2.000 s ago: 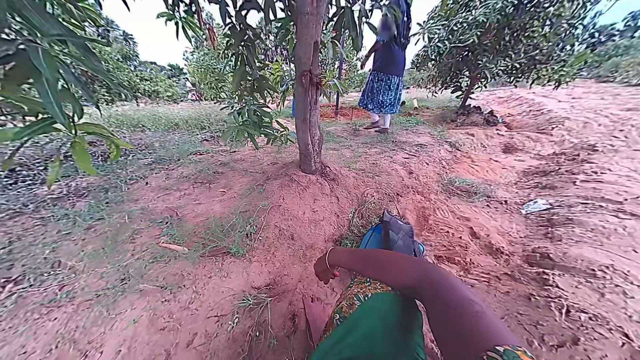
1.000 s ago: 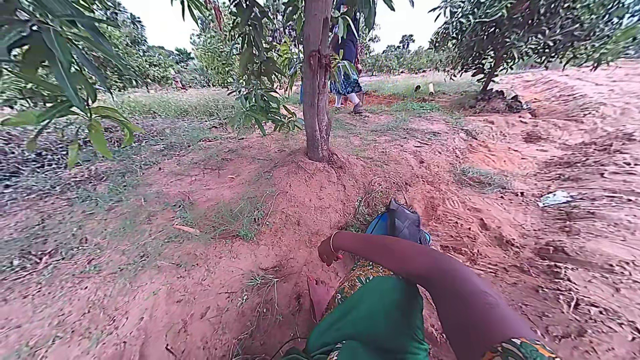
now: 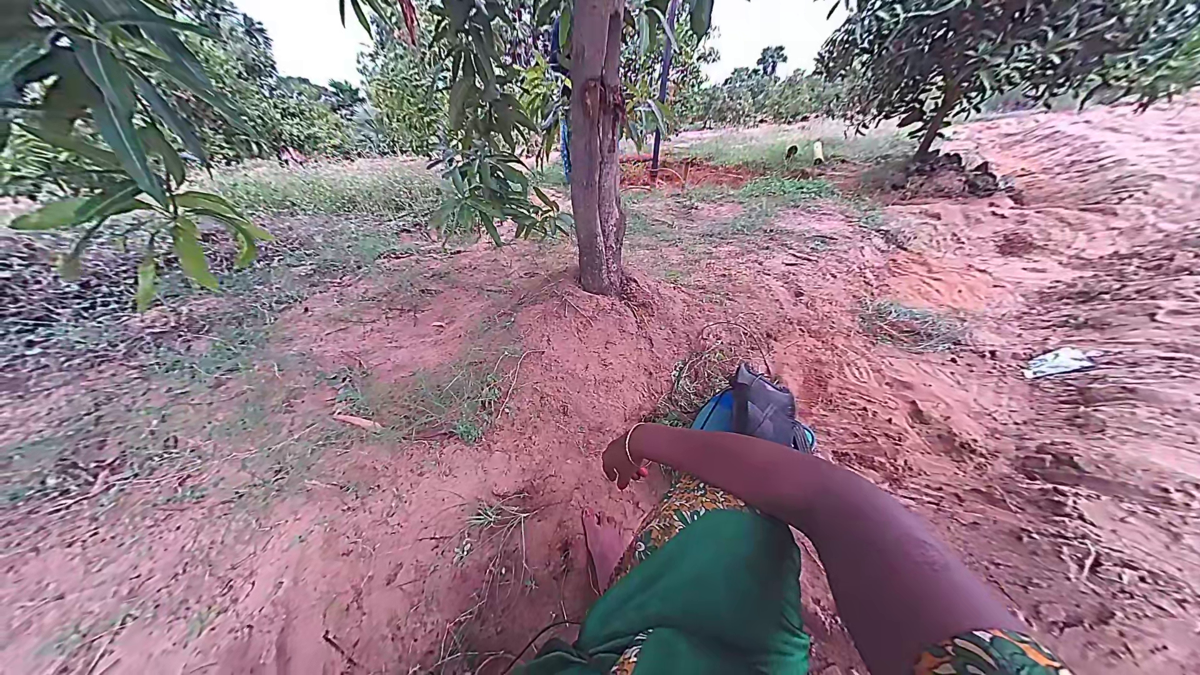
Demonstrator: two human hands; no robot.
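My right hand (image 3: 623,458), with a thin bangle at the wrist, hangs loosely over my lap, its fingers bent downward; whether they touch anything is not clear. The forearm reaches in from the lower right across my patterned clothing and green cloth (image 3: 712,591). Just beyond the forearm lies a dark bag (image 3: 764,408) against a blue object (image 3: 716,412), partly hidden by the arm. My bare foot (image 3: 605,542) rests on the reddish soil below the hand. My left hand is out of the picture.
A tree trunk (image 3: 600,150) rises from a soil mound ahead. Leafy branches (image 3: 122,122) hang at the upper left. Weeds (image 3: 459,403) grow left of the mound. A pale scrap (image 3: 1059,362) lies at right. Another tree (image 3: 937,112) stands farther back. Blue clothing shows partly behind the trunk.
The person in blue clothing has moved left, from right of the trunk to mostly behind it. My right hand stays bent over my lap.
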